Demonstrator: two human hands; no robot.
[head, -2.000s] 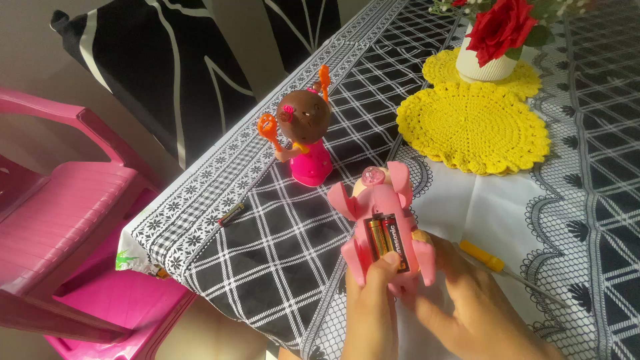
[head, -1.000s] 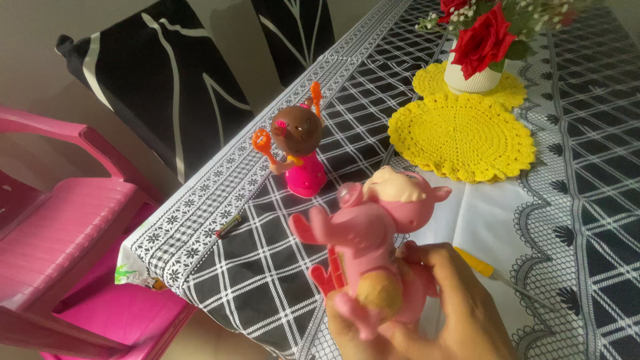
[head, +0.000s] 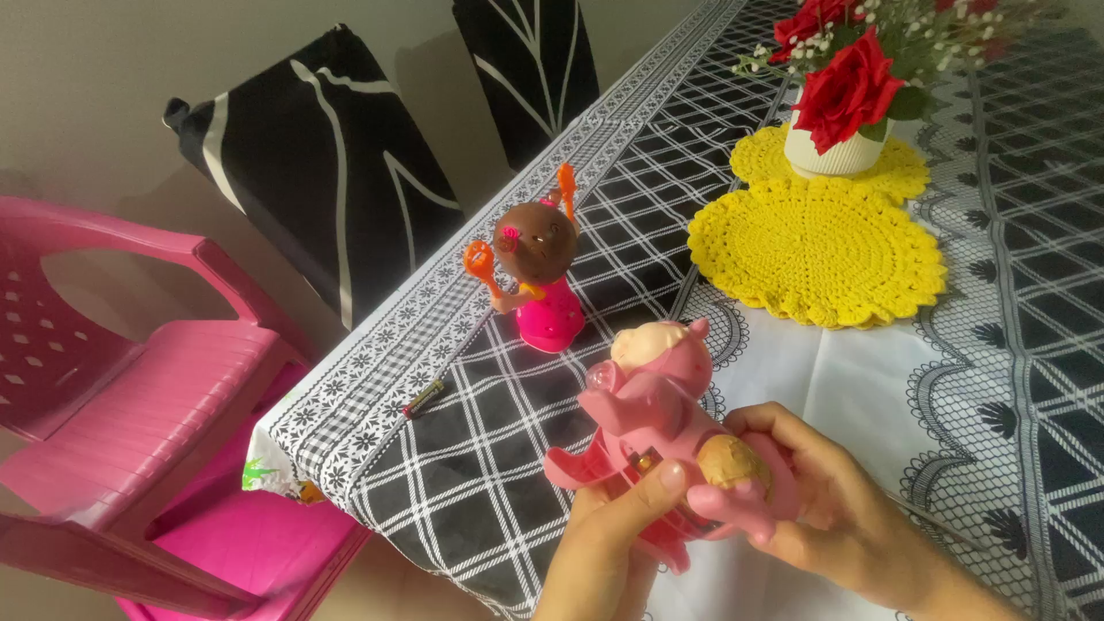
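Note:
A pink plastic toy animal (head: 668,405) with a cream top on its head is held between my two hands over the near part of the table. My left hand (head: 608,526) grips its underside, the thumb beside the open battery compartment (head: 642,461), where a battery end shows. My right hand (head: 828,509) holds the other side, near a tan round patch. Behind the toy stands a doll (head: 548,276) with a brown head, a bright pink dress and orange pieces in its raised hands. A loose battery (head: 423,398) lies on the patterned tablecloth (head: 509,431).
Yellow crocheted mats (head: 819,250) lie at the back right, one under a white vase (head: 832,155) with red roses (head: 849,90). A metal shaft (head: 936,520) lies beyond my right wrist. Pink plastic chairs (head: 172,371) stand left of the table edge; black-and-white covered chairs (head: 328,172) are behind.
The toy has been turned from showing its battery compartment face-up to a side view, with both hands still on it. The doll and the loose battery have stayed in place.

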